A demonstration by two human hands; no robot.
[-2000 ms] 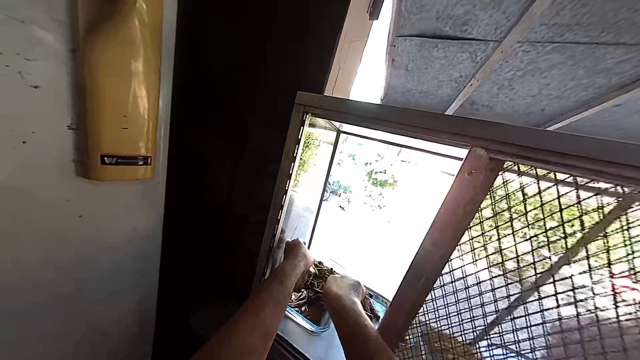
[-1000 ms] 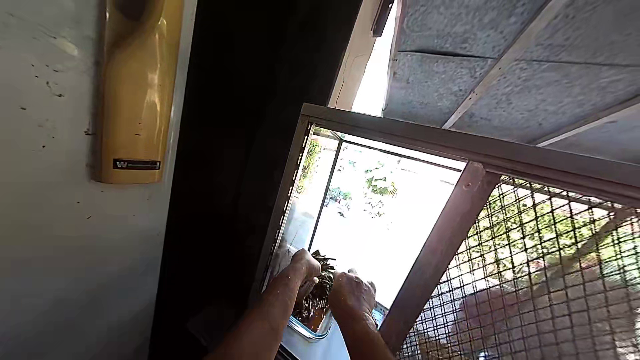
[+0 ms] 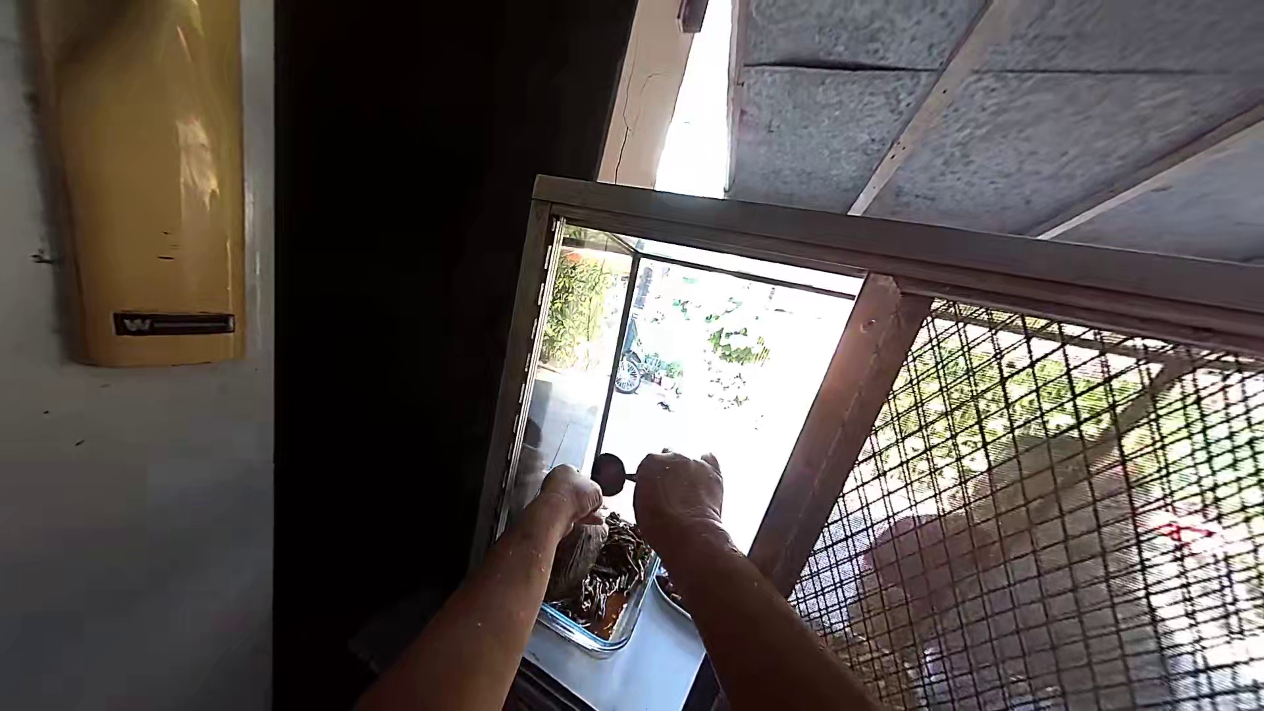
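Note:
My left hand is closed at the top of what looks like a thin plastic bag, which hangs over the near left part of a glass dish. In the dish lies a heap of dark, shredded or stringy cooked food with reddish-orange liquid at the near end. My right hand grips the thin handle of a spoon with a round dark bowl. That bowl is raised above the food, just right of the left hand's fingers.
The dish stands on a white surface inside a glass-sided case with a wooden frame. A second dish is partly behind my right forearm. Wire mesh fills the right side, with a blurred person beyond. A yellow casing is at left.
My hands have risen from low over the food, and the spoon's bowl now shows between them. The bag-like thing under my left hand has come into sight.

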